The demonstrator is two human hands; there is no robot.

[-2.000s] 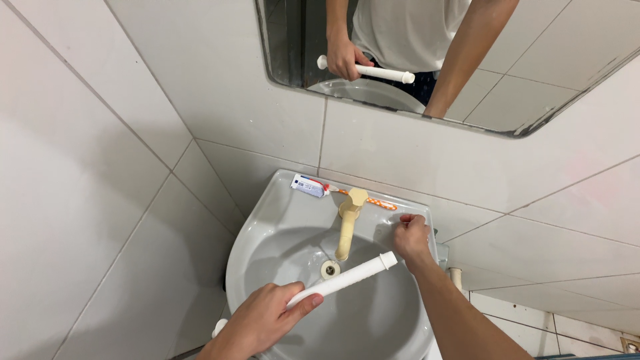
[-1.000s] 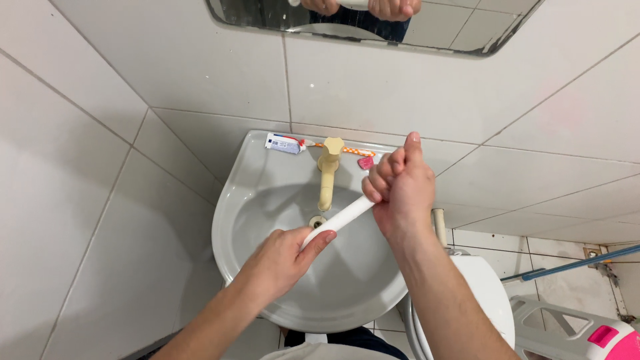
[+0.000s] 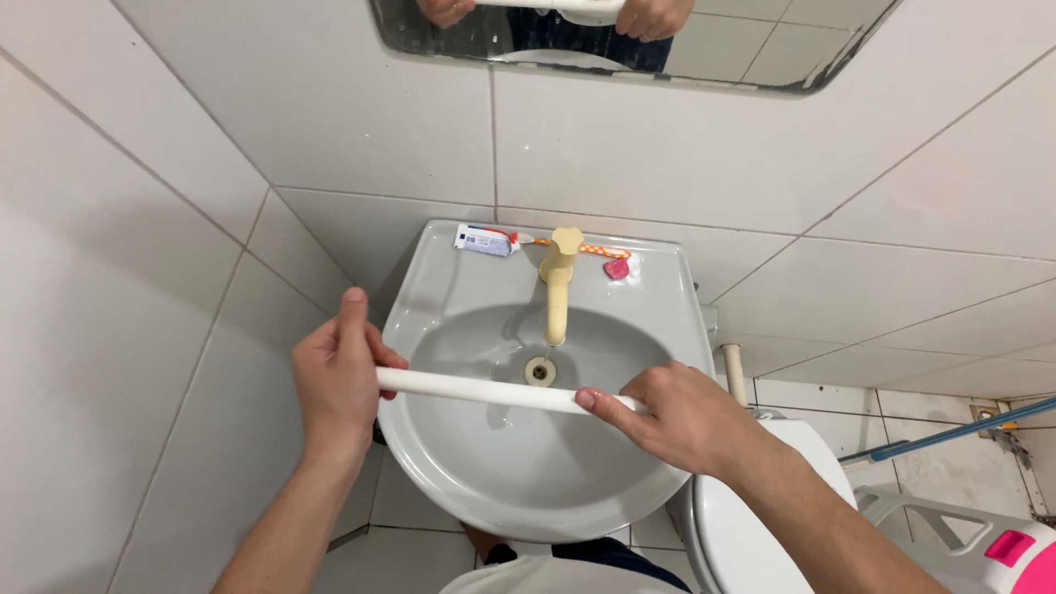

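A white plastic tube lies crosswise over the basin of the grey sink. My left hand is closed around its left end, thumb up. Around the right end is my right hand, its thumb lying along the tube. Both ends are hidden in the hands. Behind the tube, a cream plastic faucet stands over the drain. On the sink's back ledge are a toothpaste tube, an orange-and-white toothbrush behind the faucet, and a small pink piece, perhaps soap.
A mirror hangs on the tiled wall above and reflects both hands. Right of the sink are a toilet with a white lid, a beige pipe, a blue pole and a grey-and-pink plastic item. A tiled wall rises close on the left.
The tube has gone from slanted to nearly level. My left hand has moved left to its left end, and my right hand has come down from beside the ledge. The pink piece shows on the ledge.
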